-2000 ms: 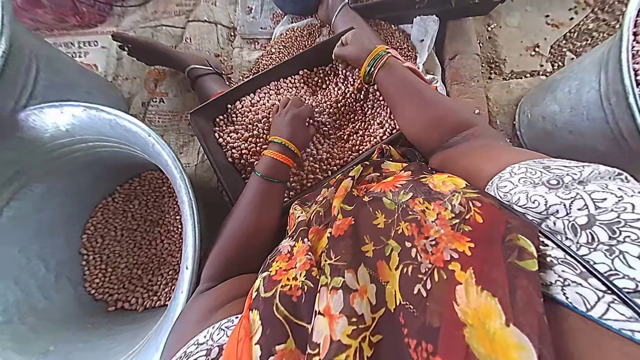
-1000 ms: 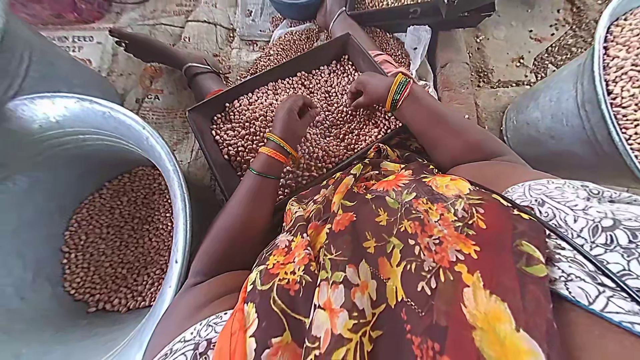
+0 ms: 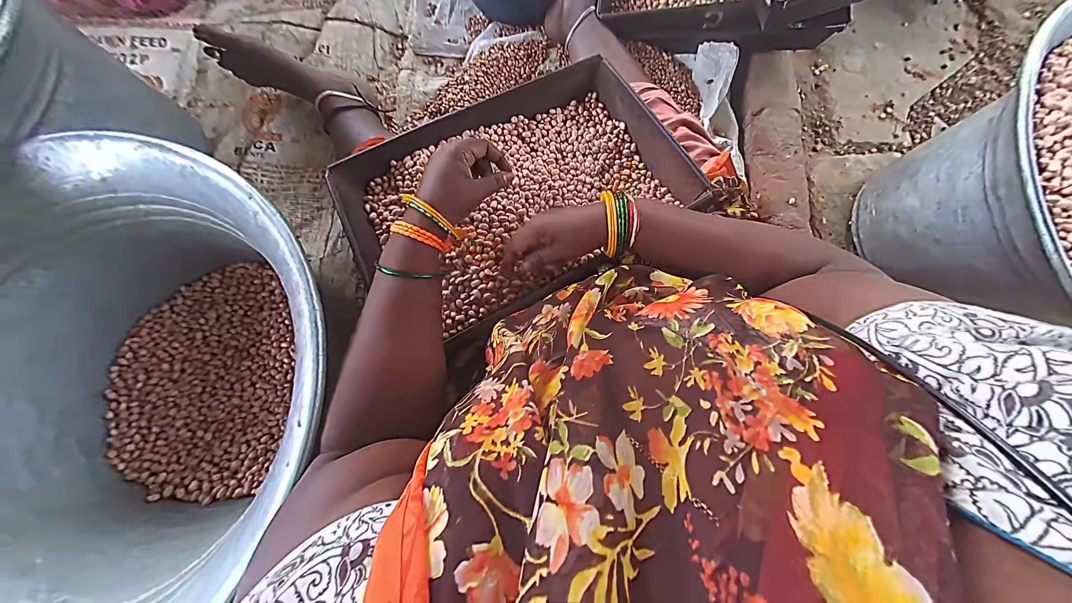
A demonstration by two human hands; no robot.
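A dark rectangular tray [image 3: 347, 188] lies tilted across my lower legs, with a layer of pinkish-brown peanut kernels [image 3: 569, 146] in it. Over the tray's left part is my left hand [image 3: 469, 176], its fingers curled, thumb and forefinger near each other; whether a kernel is between them cannot be made out. My right hand [image 3: 553, 240] rests low on the kernels near the tray's close edge, fingers bent down and blurred; what it may hold is hidden. Both wrists wear coloured bangles.
A large metal tub [image 3: 314, 335] with kernels at its bottom stands at left. Another metal container [image 3: 92, 75] is behind it. A metal bucket [image 3: 938, 193] full of kernels stands at right. More kernels lie on the sacking beyond the tray, near another dark tray [image 3: 754, 29].
My right hand was at the tray's far right edge two seconds ago; it has come back toward my body, onto the kernels. My left hand stays over the left part of the tray.
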